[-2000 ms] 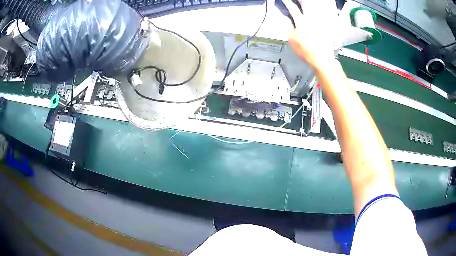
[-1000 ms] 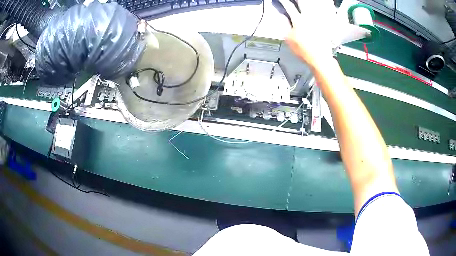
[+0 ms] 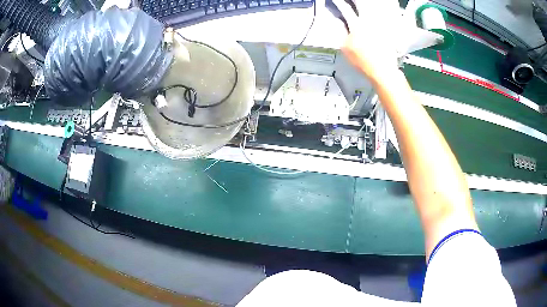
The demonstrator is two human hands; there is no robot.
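My right hand reaches to the top edge, over the pale top of a white-grey machine. It is washed out by glare; a thumb and some fingers look spread, but the fingertips are cut off or unclear, so I cannot tell whether it holds anything. My left hand is not in view. A silvery carrier plate with small parts lies on the line below the machine's front, partly hidden by metal guides.
Pale fume hood with a ribbed hose and dangling black cable at left. Black box with white label on the green bench. Wire strands near the rail. Keyboard at top, green-rimmed spool, small plate on the right belt.
The carrier plate under the machine has slid right, and the small plate on the right belt has also moved right. My right hand has stayed nearly in place.
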